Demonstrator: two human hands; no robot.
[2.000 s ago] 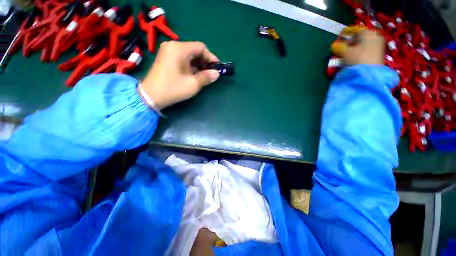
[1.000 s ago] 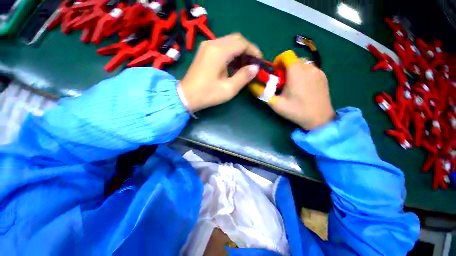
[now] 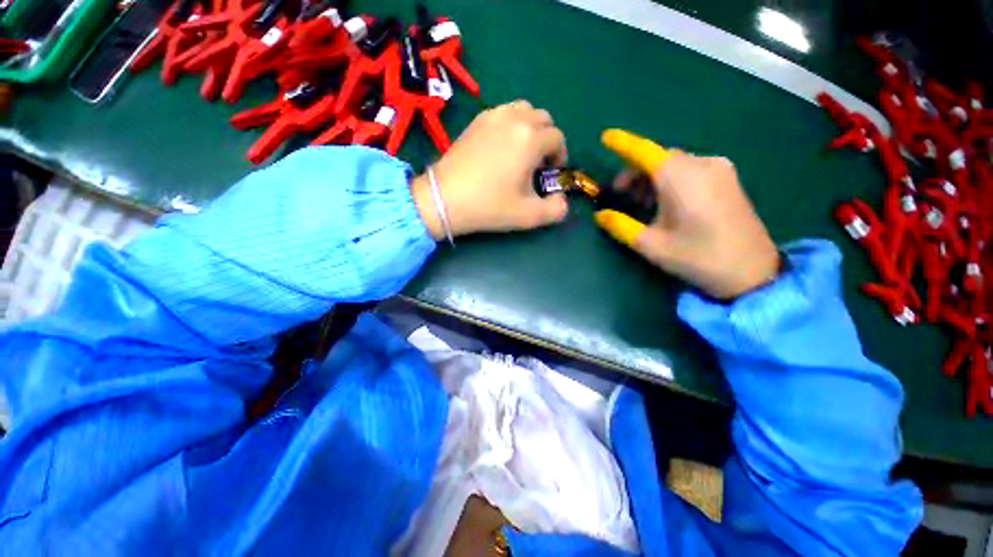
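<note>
My left hand [image 3: 495, 172], fingers curled, grips the end of a small black module [image 3: 552, 182] with a pale patch. An amber flex strip [image 3: 585, 184] runs from it to a blurred black part [image 3: 628, 197] beside my right hand. My right hand [image 3: 697, 212] has yellow finger cots; its thumb and forefinger are spread around the black part. Whether its other fingers hold that part is unclear. Red clamps loaded with black parts [image 3: 408, 93] lie at the upper left.
A loose heap of red clamps [image 3: 909, 207] lies at the right. A dark smartphone [image 3: 114, 52] and a green-rimmed tray [image 3: 60, 49] are at the far left. A pale strip [image 3: 719, 46] crosses the back of the green bench [image 3: 523, 267].
The red clamp has left my hands, and another loaded clamp now lies in the left group. The module that lay on the bench is now between my hands. My right thumb and forefinger have spread.
</note>
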